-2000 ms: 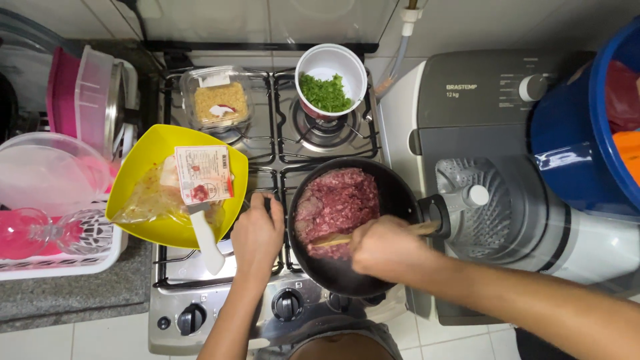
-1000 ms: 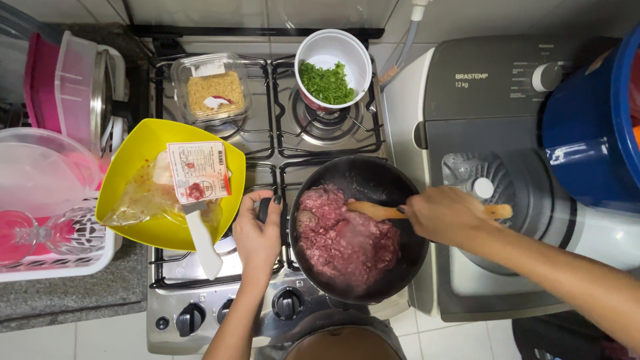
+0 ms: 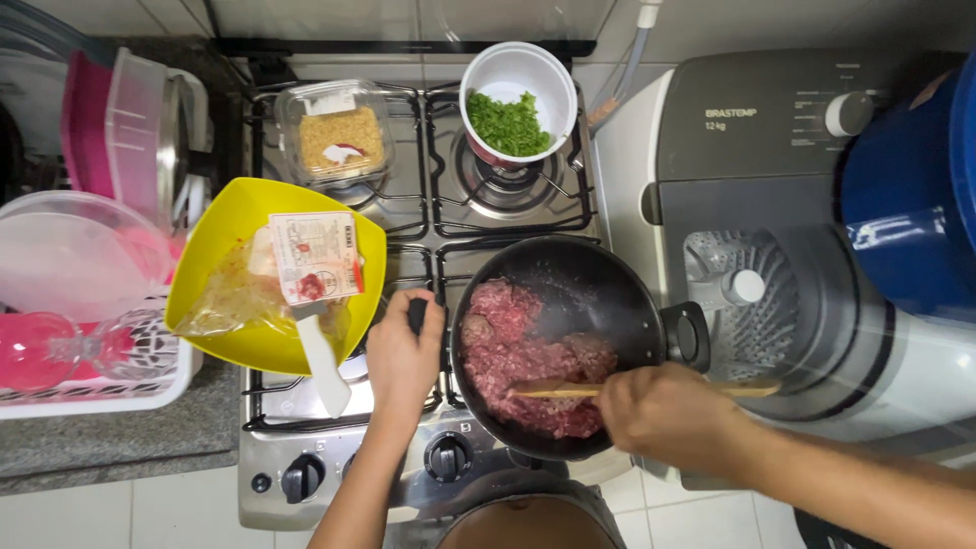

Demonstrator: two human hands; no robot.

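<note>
A black two-handled pot point(image 3: 602, 305) stands on the front right of the gas stove, with raw-looking ground meat point(image 3: 526, 351) spread over its left and lower parts. My right hand point(image 3: 659, 408) grips a wooden spoon point(image 3: 560, 390), whose far end lies in the meat; its handle sticks out to the right. At the pot's left side my left hand point(image 3: 408, 347) is closed around the black side handle point(image 3: 417, 314). A faint haze hangs over the pot.
Behind stand a white tub point(image 3: 568, 91) of chopped greens and a clear plastic container point(image 3: 286, 114). A yellow bowl point(image 3: 210, 221) holds plastic packaging and a white-handled knife point(image 3: 324, 366). Left is a dish rack point(image 3: 171, 389); right, a washing machine point(image 3: 732, 145) with a blue bucket point(image 3: 900, 198).
My right hand has brought the spoon's tip from the upper part of the pot down into the lower meat. Meat has shifted toward the pot's left side. My left hand stays on the handle.
</note>
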